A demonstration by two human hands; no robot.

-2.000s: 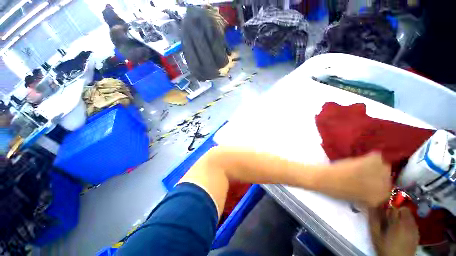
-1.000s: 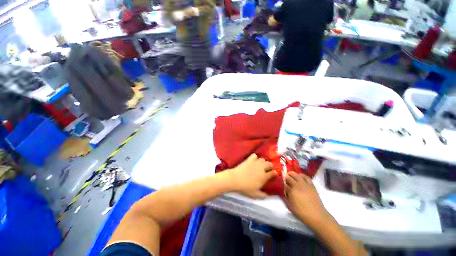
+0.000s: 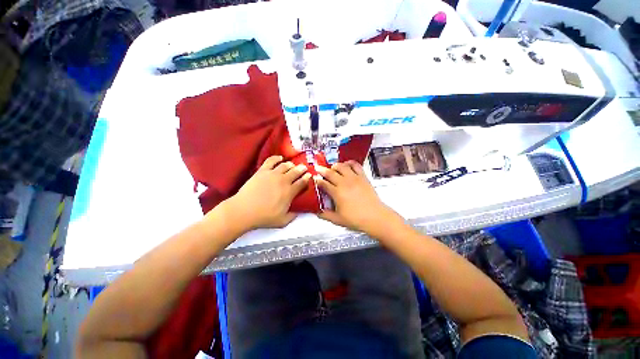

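Note:
A dark red garment piece lies on the white table, mostly left of the needle, with a small part showing right of it. The white sewing machine marked "JACK" stands over its right side. The presser foot is over the cloth, lit reddish. A thin pale strip runs along the cloth toward me. My left hand lies flat on the cloth left of the strip, fingertips near the foot. My right hand presses on the cloth and strip from the right, fingertips close to the foot.
A dark phone-like rectangle and small dark snips lie right of my right hand. A green packet lies at the back left. Red cloth is in a blue bin by my lap. Plaid garments and a red stool are low right.
The view has swung right and down onto the machine. Both hands stay at the cloth by the foot; my left hand now lies flatter beside the strip.

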